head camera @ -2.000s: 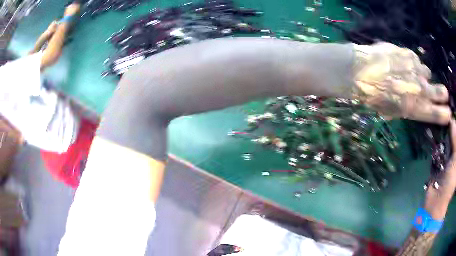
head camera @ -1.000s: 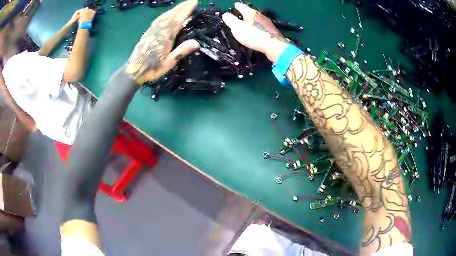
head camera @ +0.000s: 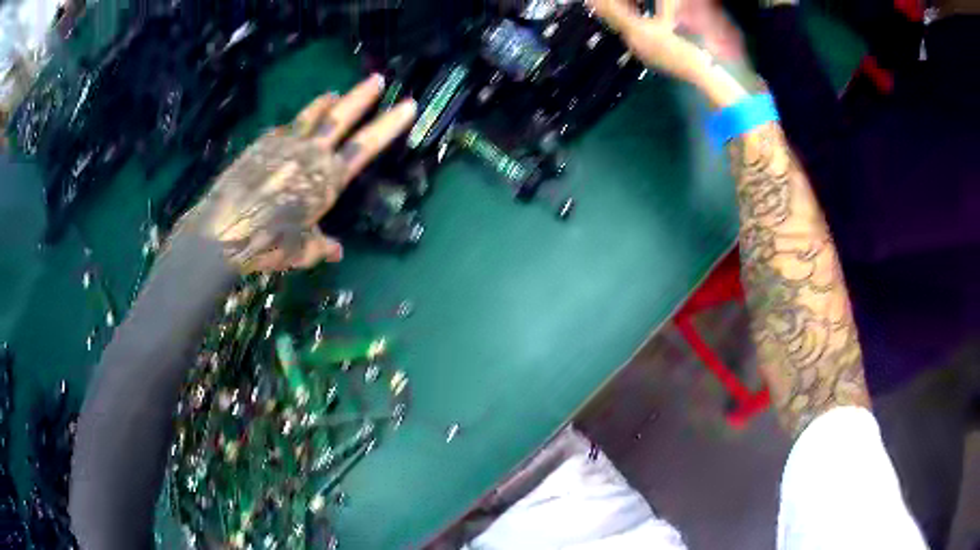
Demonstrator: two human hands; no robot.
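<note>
My left hand (head camera: 285, 188), with a grey sleeve, is spread palm down at the left side of a pile of black housings with boards (head camera: 438, 105). It shows no part held. My right hand (head camera: 677, 32), with a blue wristband, is at the top edge of the picture, blurred and partly cut off, at the right side of the pile. Its fingers look apart and no part shows in it. A heap of green circuit boards with wires (head camera: 279, 419) lies below my left hand. The frame is blurred, so single parts are hard to tell.
More black housings (head camera: 118, 107) lie in a heap at the upper left. The green table (head camera: 537, 290) has its edge running diagonally at the lower right. A red stool (head camera: 731, 344) stands beyond the edge. A person in dark clothing (head camera: 892, 215) is at the right.
The view has swung to the right. Both hands have gone from the earlier dark pile to either side of another pile, and the green heap now shows at the lower left.
</note>
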